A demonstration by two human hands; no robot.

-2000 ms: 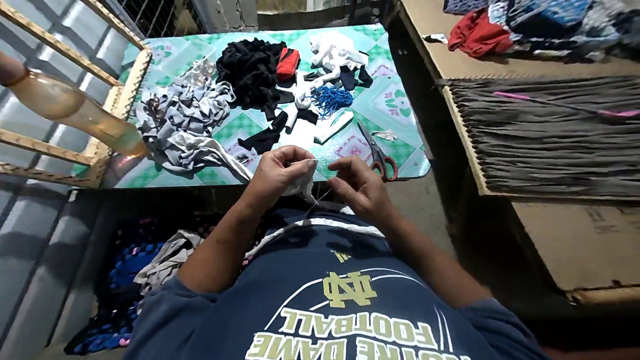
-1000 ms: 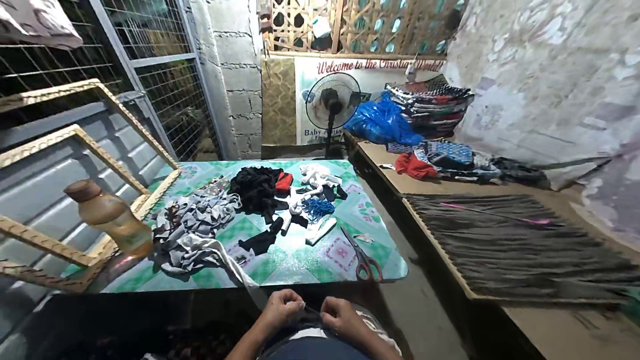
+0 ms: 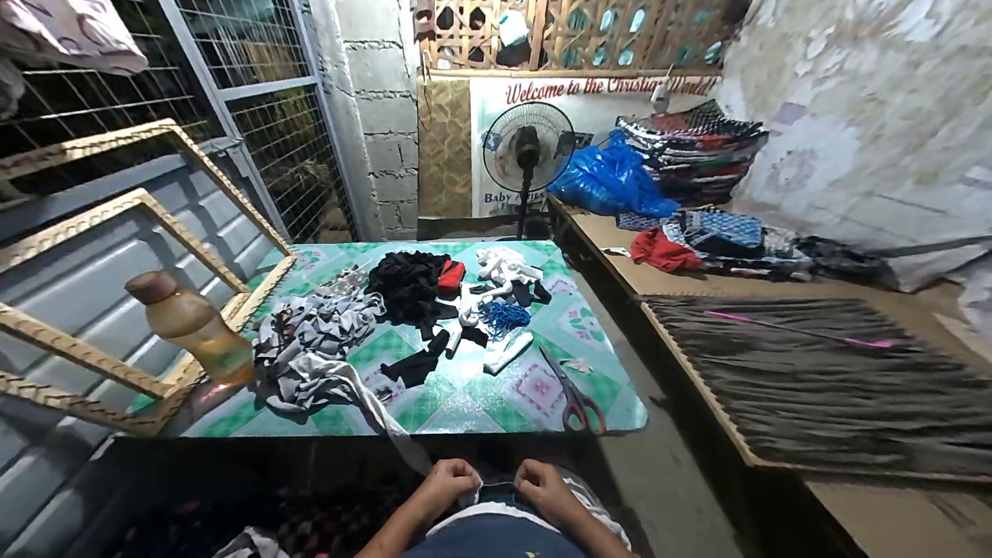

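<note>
My left hand (image 3: 452, 484) and my right hand (image 3: 542, 487) are close together at the bottom, over my lap, with a thin light strand (image 3: 497, 484) stretched between their pinched fingers. White material lies by and below them. Beyond, on the checked tablecloth (image 3: 465, 415), are a heap of grey fabric strips (image 3: 322, 333) with one strip trailing over the edge toward my left hand, a black heap (image 3: 407, 283), a red cloth piece (image 3: 451, 275), white strips (image 3: 508, 267), a blue yarn bundle (image 3: 504, 318) and a pair of scissors (image 3: 577, 403).
An amber plastic bottle (image 3: 194, 325) stands tilted in view near nail-edged wooden frames (image 3: 186, 232) on the left. A frame strung with dark strips (image 3: 814, 387), bearing a pink-ended rod (image 3: 798, 329), lies right. Behind are a fan (image 3: 528, 147), a blue plastic bag (image 3: 612, 178) and folded textiles (image 3: 697, 147).
The view has tilted up strongly since the oldest frame. My hands remain close together, and the strand between them is now drawn out straight.
</note>
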